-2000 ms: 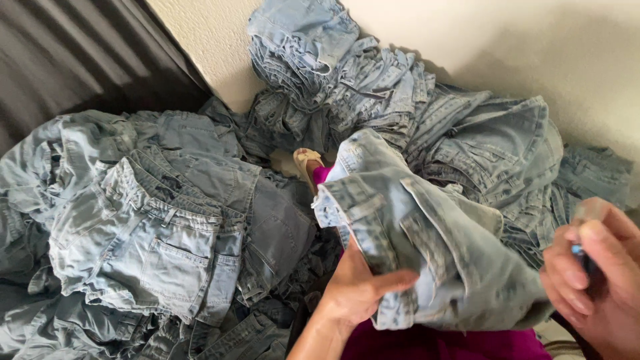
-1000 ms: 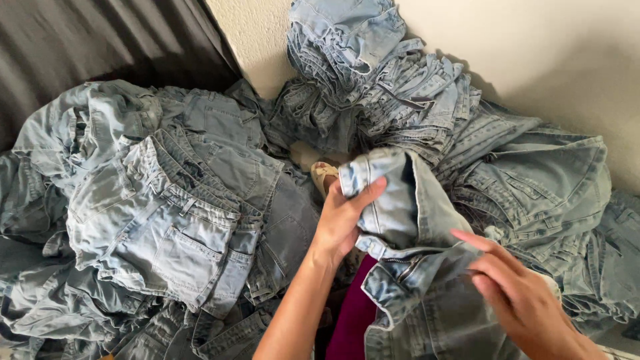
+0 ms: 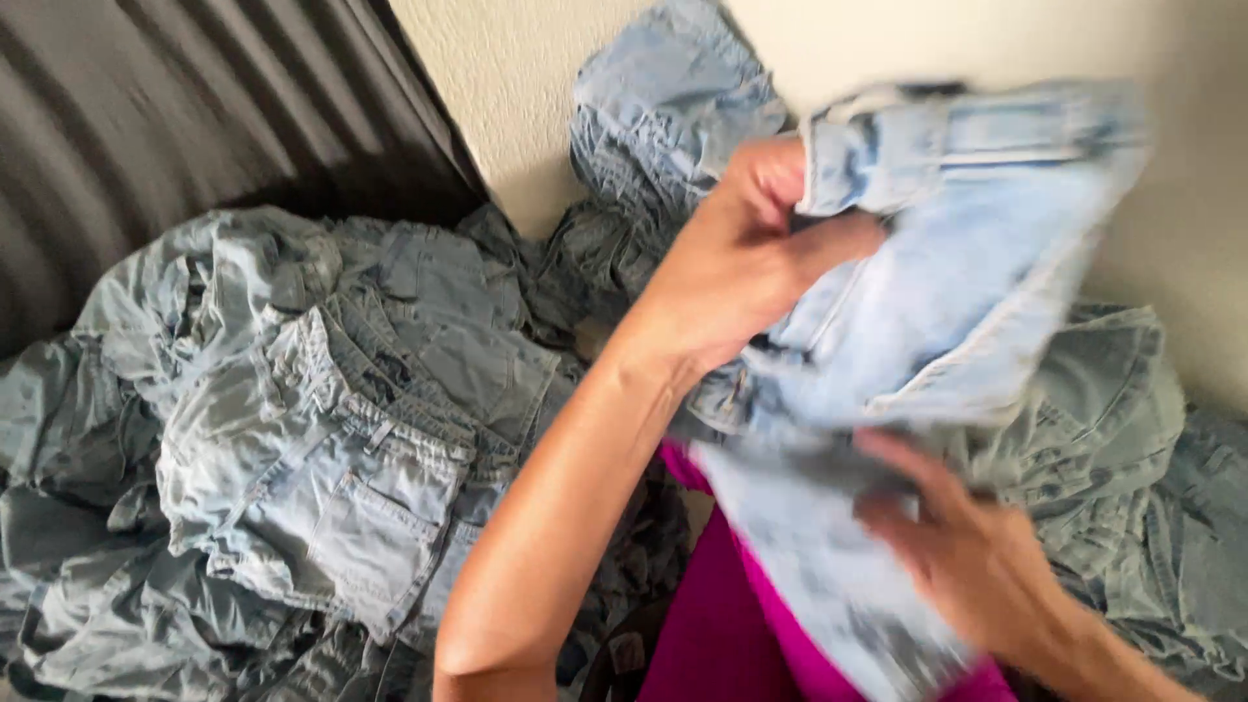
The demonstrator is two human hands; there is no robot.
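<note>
My left hand (image 3: 760, 244) grips the waistband edge of a light blue denim garment (image 3: 955, 283), its thumb over the fabric, and holds it raised right of the middle. The garment is blurred and hangs down over magenta clothing on my lap. Lower down, my right hand (image 3: 955, 546) is against or just in front of the hanging denim, its fingers blurred; whether it pinches the fabric cannot be told.
A large heap of denim garments (image 3: 370, 517) lies on the left, with a pocketed piece on top. Another denim pile (image 3: 673, 97) runs along the pale wall (image 3: 478, 78) behind and to the right. A dark grey curtain (image 3: 195, 107) hangs at upper left.
My left hand has lifted the denim garment up from over my lap, and more of it hangs open. The small dark object in my right hand two seconds ago is not visible now.
</note>
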